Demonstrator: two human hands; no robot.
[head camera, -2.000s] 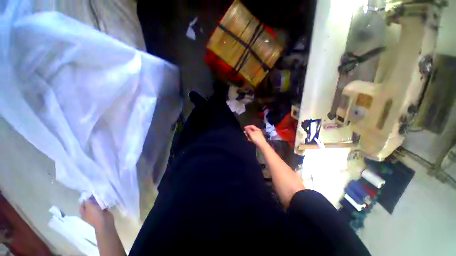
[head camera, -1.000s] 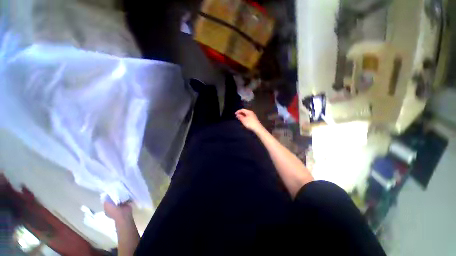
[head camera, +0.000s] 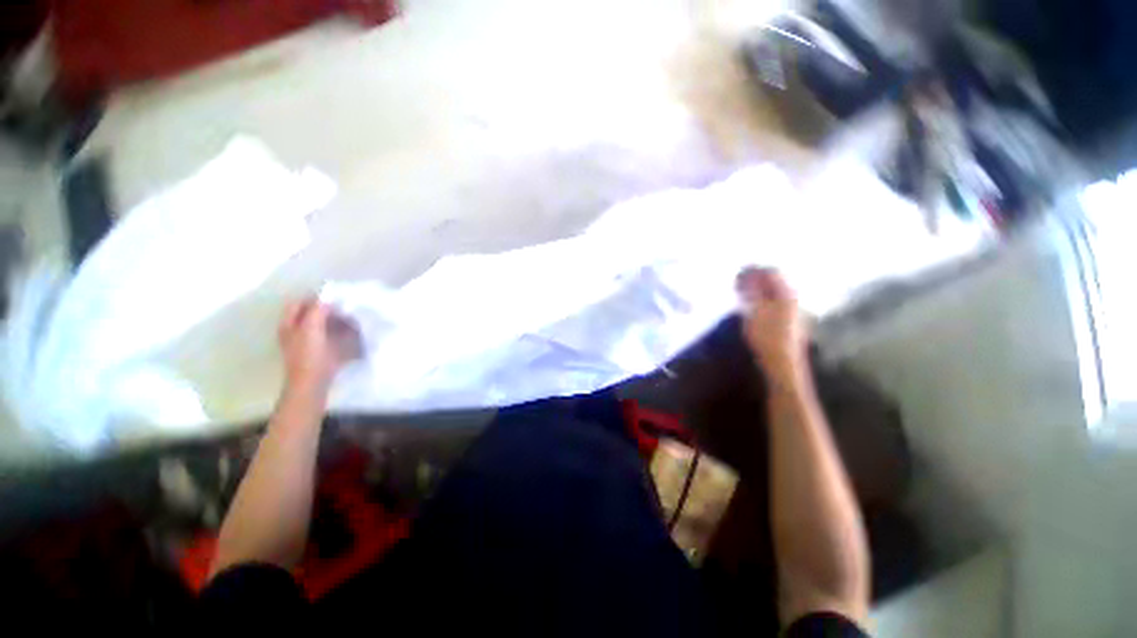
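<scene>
Thin white fabric (head camera: 549, 324) lies bunched and wrinkled along the near edge of the pale table, partly hanging over it. My left hand (head camera: 319, 339) grips its left end. My right hand (head camera: 768, 309) holds its near edge on the right; the fingertips are blurred. The fabric spreads on past my right hand, overexposed. A separate white heap (head camera: 187, 268) lies on the table left of my left hand. The dark iron (head camera: 817, 62) sits blurred at the upper right, beyond the fabric.
Red cloth (head camera: 187, 38) lies at the table's far left. A dark flat object (head camera: 87, 206) is beside the white heap. Blurred dark and coloured items (head camera: 966, 150) sit at the right. Below the table edge are red items (head camera: 355, 530) and a tan strapped bundle (head camera: 692, 499).
The view has turned from the floor and sewing machine to the table. My right hand, empty before, now holds the fabric. The fabric is now stretched sideways between both hands.
</scene>
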